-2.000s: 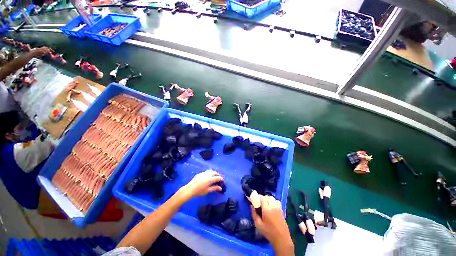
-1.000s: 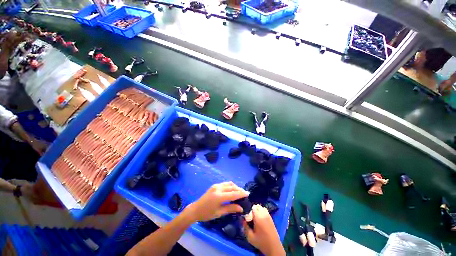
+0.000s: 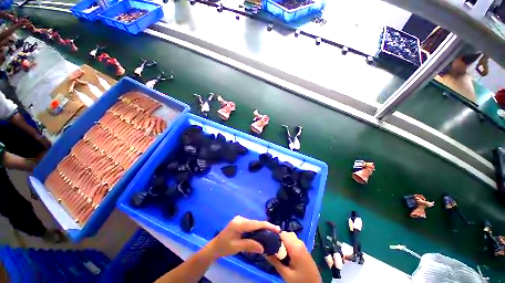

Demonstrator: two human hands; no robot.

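Observation:
My left hand [image 3: 235, 237] holds a black moulded piece [image 3: 267, 241] over the near right part of the blue parts tray [image 3: 232, 193]. My right hand [image 3: 296, 260] is closed on a leg part [image 3: 283, 252], whose pale end shows between the fingers. The black piece and the leg part touch; how far one sits over the other is hidden by my fingers. Loose black pieces [image 3: 202, 149] lie in clumps in the tray, with blue floor between them. Several black-and-pale leg parts [image 3: 355, 224] lie right of the tray.
A tray of flesh-coloured limbs [image 3: 105, 160] stands at the left. The green belt [image 3: 326, 132] carries spaced subassemblies, such as a flesh-and-red torso [image 3: 363, 171]. A whitish bag [image 3: 446, 270] is at lower right, a metal post [image 3: 418, 80] beyond. Another person's arm [image 3: 19, 162] shows at far left.
Both hands have come together at the tray's near right, and the black piece is now against the leg part. A loose black piece appeared at the tray's near left. Belt items have shifted slightly.

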